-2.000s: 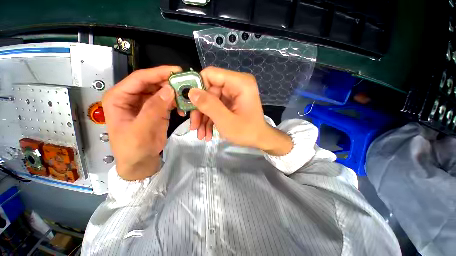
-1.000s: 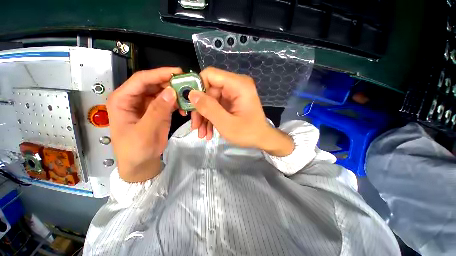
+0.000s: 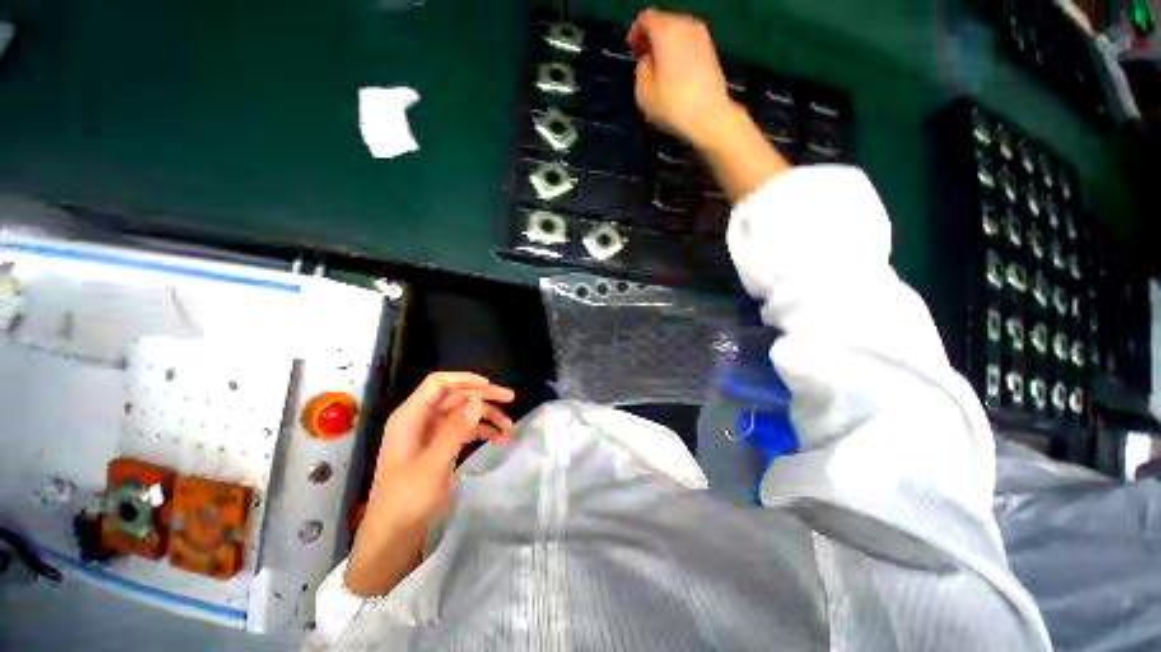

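My right hand (image 3: 684, 74) is over the upper part of the black blister tray (image 3: 662, 252), fingers bent down at a pocket near the second column. Its fingertips are hard to see, and I cannot tell whether they hold a unit. Pale green-silver watch housings (image 3: 551, 180) fill the tray's left column, and one more lies at the bottom of the second column. My left hand (image 3: 433, 439) is near my chest, fingers loosely curled and apart, with nothing visible in it.
The machine (image 3: 341, 363) is at left with a red knob (image 3: 334, 417) and orange-brown nests (image 3: 208, 525), one holding a unit. A clear liner sheet (image 3: 637, 341) hangs off the bench edge. A white scrap (image 3: 387, 121) lies on the green mat. A second filled tray (image 3: 968, 255) is at right.
The housing that both hands held has left my left hand. My right hand has moved up and away to the tray. My left hand has stayed near my chest. The view has shifted, showing more bench.
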